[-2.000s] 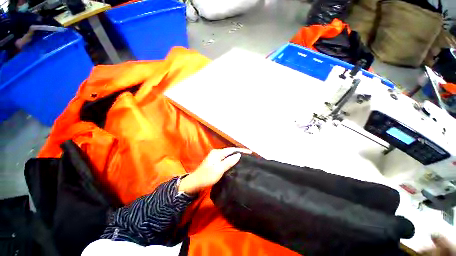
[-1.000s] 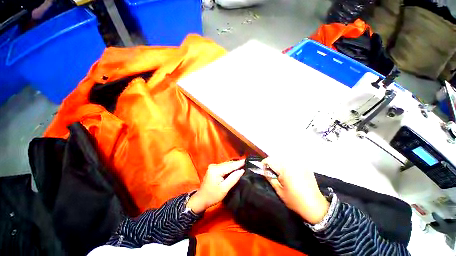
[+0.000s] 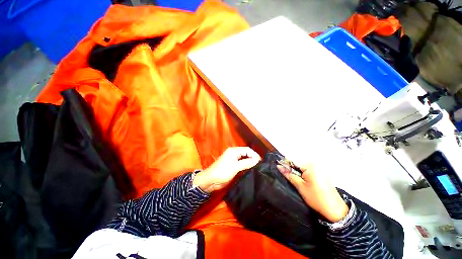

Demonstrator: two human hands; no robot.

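Note:
A smooth black bag piece (image 3: 273, 212) lies over the front edge of the white table and the orange cloth (image 3: 157, 111). My left hand (image 3: 228, 169) pinches its upper left corner between thumb and fingers. My right hand (image 3: 316, 192) is at the same corner, closed around small metal snips (image 3: 289, 166), which are partly hidden by the fingers. The snips' tips are at the black edge; whether they touch it is too small to tell.
The white sewing table (image 3: 283, 76) carries the sewing machine (image 3: 405, 126) at right, with its lit control panel (image 3: 447, 184). A blue crate (image 3: 364, 60) stands behind it. Black pieces (image 3: 76, 177) lie at left. A blue bin (image 3: 61, 30) is at upper left, brown sacks at upper right.
Two seconds ago my right hand was at the lower right edge, without snips in view. It came to the corner by one second ago; since then the snips have shifted slightly and the view has turned down.

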